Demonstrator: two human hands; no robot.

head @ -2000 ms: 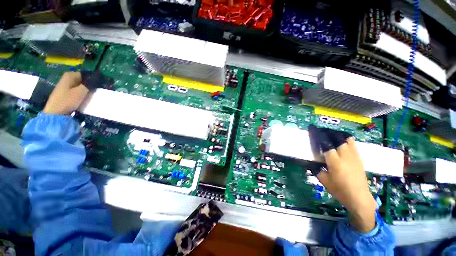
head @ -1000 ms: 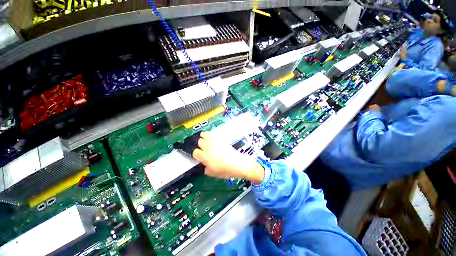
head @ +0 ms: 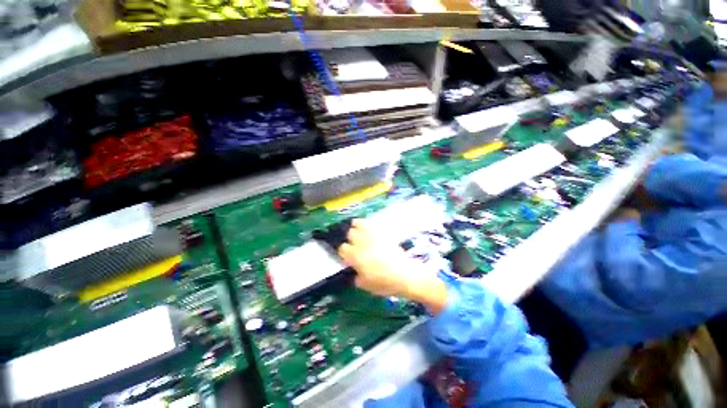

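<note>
The picture is blurred. My right hand [head: 383, 259], with black coverings on the fingers, is closed over the middle of a long white-silver heatsink [head: 307, 269] on a green circuit board [head: 253, 223]. The thumb is mostly hidden. A finned heatsink [head: 347, 174] with a yellow strip at its foot stands at the rear of the same board. My left hand is not in view. The board to the left carries another long heatsink [head: 96, 355] and a finned heatsink [head: 92, 249].
Behind the boards are bins of red components [head: 142, 150] and blue-purple components [head: 257, 127], and stacked trays [head: 375, 100]. Yellow components [head: 199, 12] lie on the upper shelf. A blue coiled cord [head: 319, 68] hangs down. People in blue sleeves [head: 638, 271] sit at right.
The view has swung right along the line, and my left hand has left the picture. Since one second ago it has shifted slightly back left. My right hand stays on the long heatsink.
</note>
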